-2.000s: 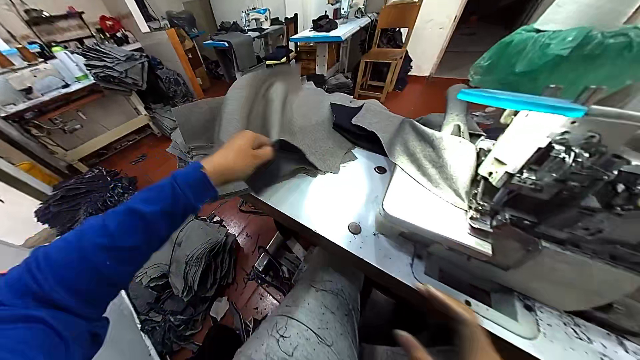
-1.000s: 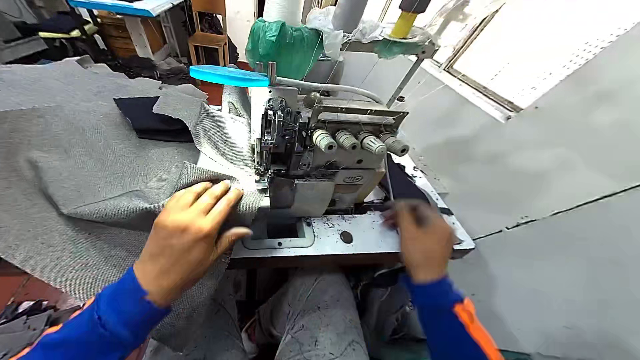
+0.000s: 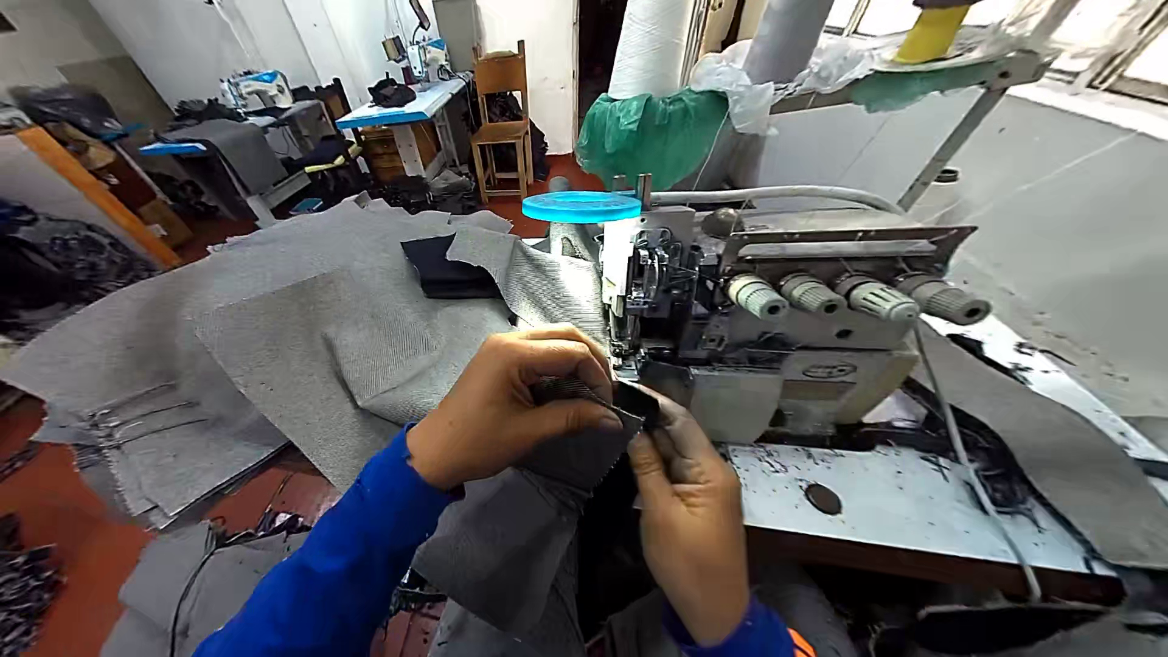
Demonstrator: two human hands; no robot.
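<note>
Between thumb and fingers, my left hand [image 3: 520, 401] pinches the edge of a grey fabric piece [image 3: 579, 452], just in front of the needle area of the overlock sewing machine [image 3: 657, 292]. My right hand [image 3: 684, 493] grips the same piece at its corner, close beside my left fingertips, where a dark layer shows. The piece hangs down below both hands. More grey fabric [image 3: 401, 347] spreads left of the machine, one part running up to its presser area. A dark fabric piece [image 3: 452, 269] lies on it. My right fingertips are partly hidden behind the cloth.
Thread cones [image 3: 652, 46] and a green plastic bag [image 3: 648, 137] stand behind the machine. A blue disc [image 3: 581, 206] juts out near its head. Grey fabric [image 3: 1049, 429] lies on the table's right side. Stacked cut pieces [image 3: 173, 447] are at left; a wooden chair [image 3: 502, 128] stands farther back.
My right hand has come left from the machine table to the fabric beside my left hand. My left hand, flat on the cloth one second ago, now pinches a raised edge.
</note>
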